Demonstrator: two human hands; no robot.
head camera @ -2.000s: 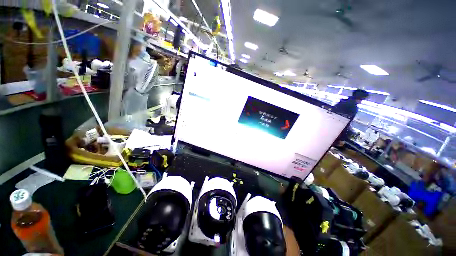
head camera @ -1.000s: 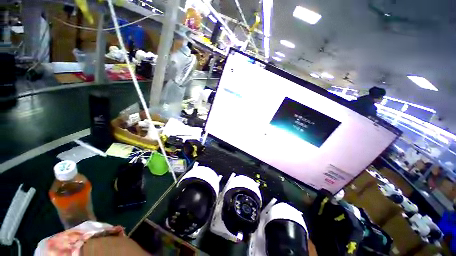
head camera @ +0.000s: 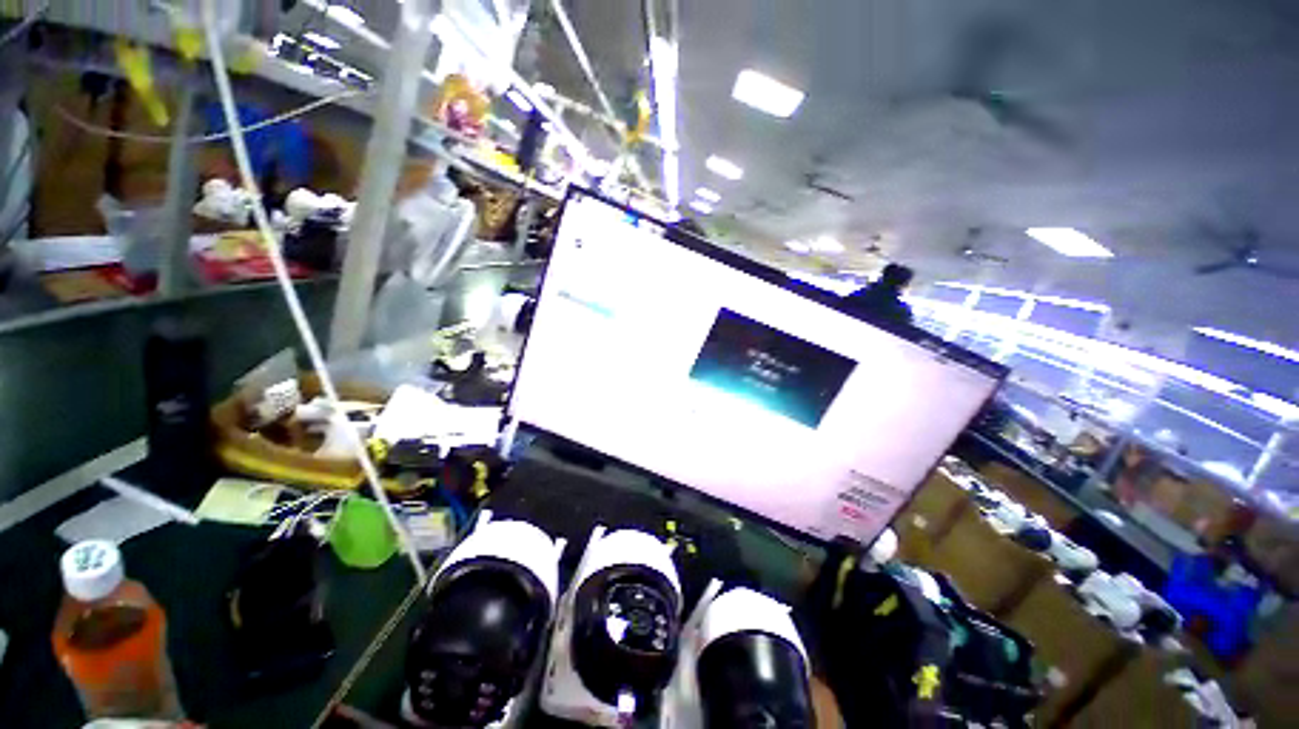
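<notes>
Three white PTZ dome cameras with black ball fronts stand side by side at the bottom centre, in front of the monitor [head camera: 755, 373]. The left camera [head camera: 482, 627] shows small pale dots low on its black face. The middle camera [head camera: 621, 627] shows a round lens face with small lights around it and a small pinkish spot below. The right camera [head camera: 747, 662] shows a plain black ball and is cut off by the bottom edge. Neither of my hands can be made out in the picture.
A drink bottle [head camera: 114, 641] stands at the lower left, with a black item [head camera: 278, 605] beside it. A green cup [head camera: 363, 533] and a yellow-brown parts tray [head camera: 292, 453] are at the left rear. Cartons [head camera: 997, 541] with white cameras stand on the right. A person [head camera: 886, 295] is behind the monitor.
The view swung left across the bench and then back right. The pale patterned sleeve and the skin-toned shape at the lower left one second ago are gone. The three cameras stand in the same row.
</notes>
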